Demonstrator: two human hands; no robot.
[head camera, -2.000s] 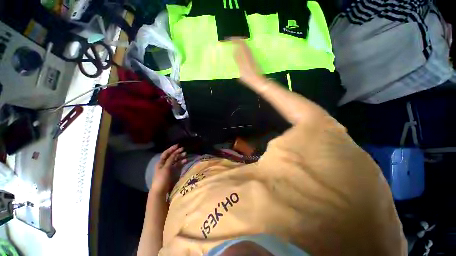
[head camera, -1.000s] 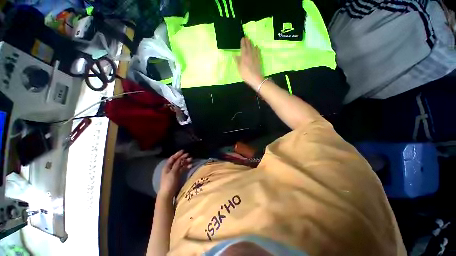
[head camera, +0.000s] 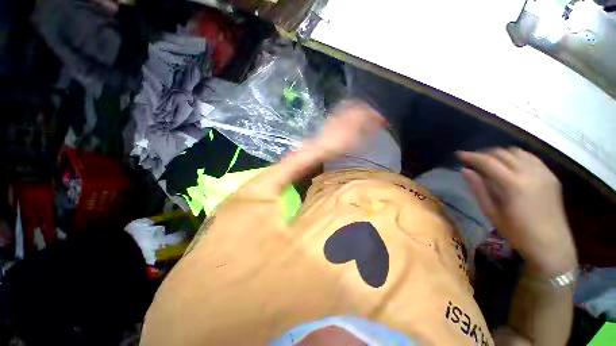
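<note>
My left hand (head camera: 351, 128) is raised over my lap, beside a clear plastic bag. It is blurred, and whether it holds anything cannot be told. My right hand (head camera: 520, 196), with a silvery band at the wrist, is over the right side of my lap near the table edge, fingers spread and nothing visible in it. The clear plastic bag (head camera: 267, 111) lies left of my lap with a bit of green showing. A neon green fabric piece (head camera: 219, 192) and black fabric (head camera: 206, 162) lie below it, partly hidden by my left arm.
The white table (head camera: 432, 57) slants across the upper right, with a metal machine part (head camera: 550, 30) on it. A crumpled grey fabric heap (head camera: 169, 94) lies upper left. A red item (head camera: 94, 186) is at the left, and a dark mass (head camera: 78, 284) is lower left.
The view has swung to the left side of my lap. The black and green garment pile is out of view. My right hand has left it, and my left hand has risen from my lap.
</note>
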